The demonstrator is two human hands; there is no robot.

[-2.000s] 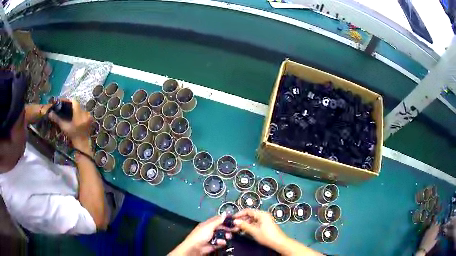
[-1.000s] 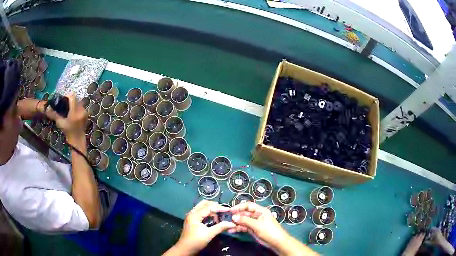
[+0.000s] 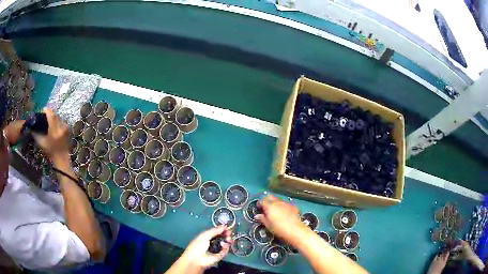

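My left hand [image 3: 206, 248] is at the bottom centre, its fingers closed around a black plastic end piece [image 3: 216, 245]. My right hand [image 3: 279, 215] reaches over the cylinder units, its fingertips at the rim of one unit [image 3: 252, 212]; whether it grips anything is hidden. Other tan cylinder units with dark discs inside stand around both hands, one [image 3: 223, 217] just above my left hand and one [image 3: 275, 255] below my right hand. Several have pale centres. My right forearm covers part of the group.
An open cardboard carton [image 3: 283, 174] of black parts stands at right centre. A large cluster of cylinder units [image 3: 137, 159] stands left. A person at left holds a black tool [image 3: 36, 124] near a clear plastic bag [image 3: 72, 97]. Another person's hands [image 3: 463, 251] are at far right by small units.
My hands were together on the black part and have separated. My left hand keeps a black piece; my right hand has moved up to a cylinder unit. The view has shifted slightly.
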